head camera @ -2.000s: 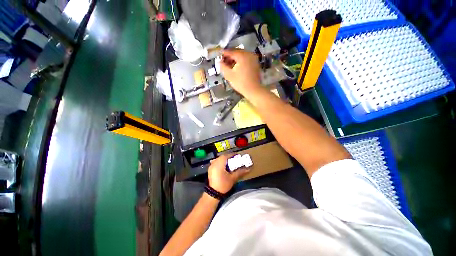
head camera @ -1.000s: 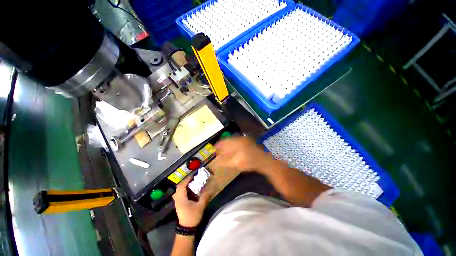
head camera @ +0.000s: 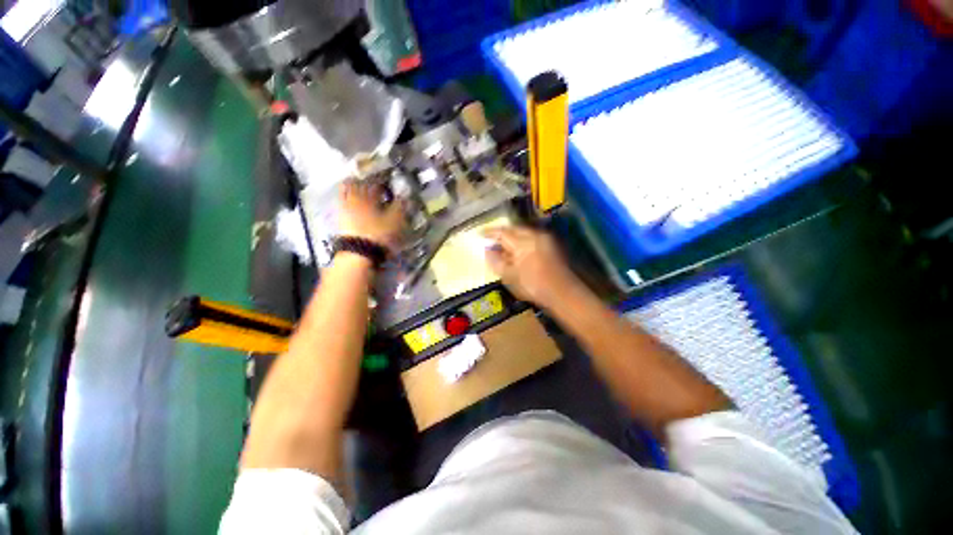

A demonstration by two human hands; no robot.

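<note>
My left hand (head camera: 368, 214), with a dark bracelet at the wrist, reaches to the metal fixture (head camera: 449, 172) under the press head; its fingertips are blurred and I cannot tell what they hold. My right hand (head camera: 523, 259) is over the yellowish pad (head camera: 460, 263), fingers closed on a small white housing (head camera: 491, 243), mostly hidden by the fingers. White housings (head camera: 462, 358) lie on the brown cardboard (head camera: 512, 366) in front of the panel.
The press head (head camera: 282, 37) hangs above, with whitish film (head camera: 303, 152) around it. Yellow-black bars (head camera: 547, 146) flank the machine. Blue trays (head camera: 721, 146) of white parts stand at right, with another tray (head camera: 731, 345) lower. The red stop button (head camera: 457, 324) is central. A green conveyor (head camera: 167, 261) runs left.
My left hand has let go of the white housings, now on the cardboard, and moved up to the fixture. My right hand has moved from the front panel up to the pad.
</note>
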